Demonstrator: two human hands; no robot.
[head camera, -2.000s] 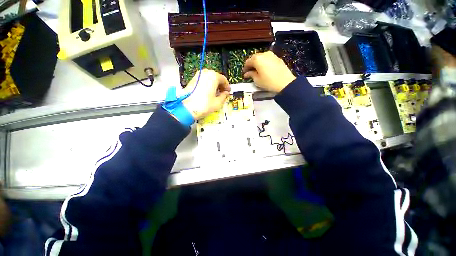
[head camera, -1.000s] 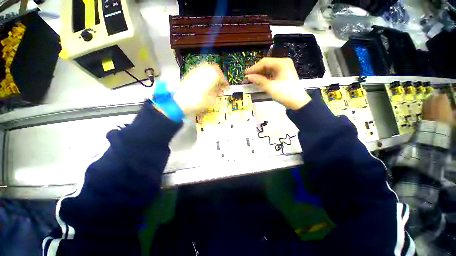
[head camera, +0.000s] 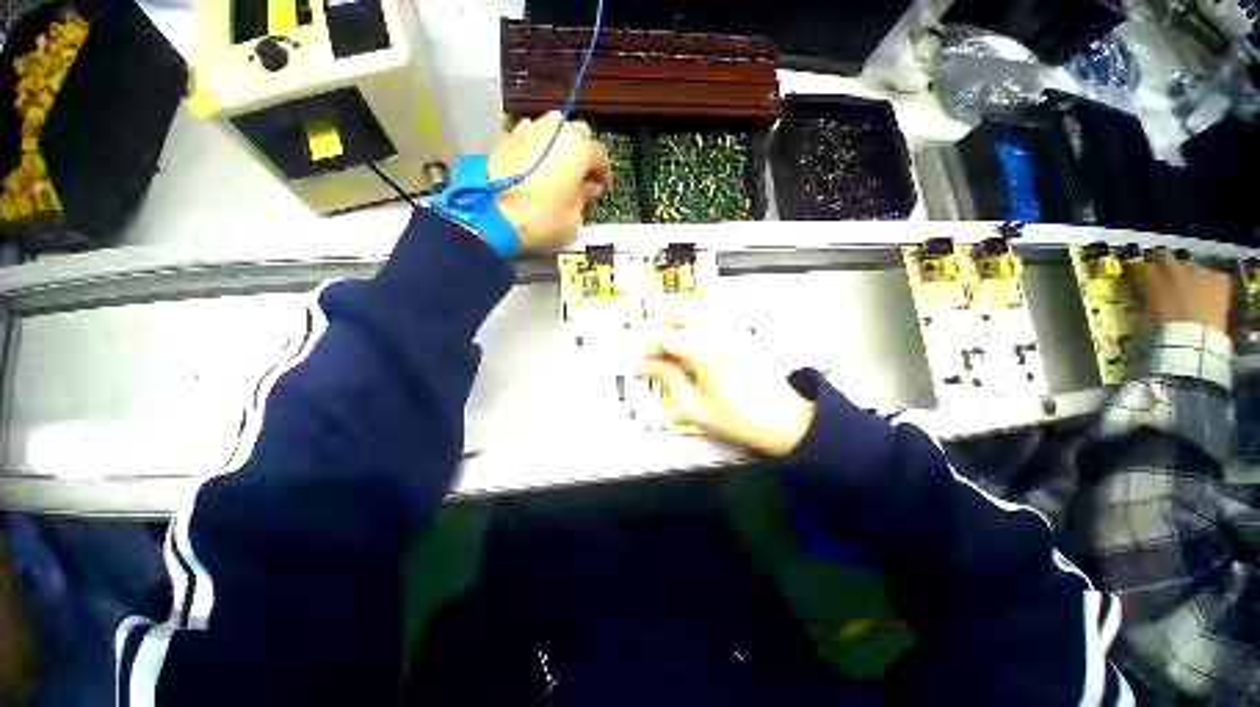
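Note:
A pale yellow-cream circuit board, two panels side by side, lies in the white channel in front of me. Yellow and black parts line its far edge. My left hand, with a blue wrist strap, is over the left edge of the bin of small green components; its fingers are bent and what they hold is hidden. My right hand is over the right panel, fingertips low near its surface; I cannot tell whether they hold a part. Green-yellow leaded components fill the bin's right half.
Dark components lie in a black bin to the right. A cream tape dispenser and yellow components are at left. More boards lie in the channel at right, where another person's hand is over one. Metal rails edge the channel.
My left hand has moved up to the green bin. My right hand has left the green-yellow bin and come down over the board. The black cord-like thing beside the board is no longer visible.

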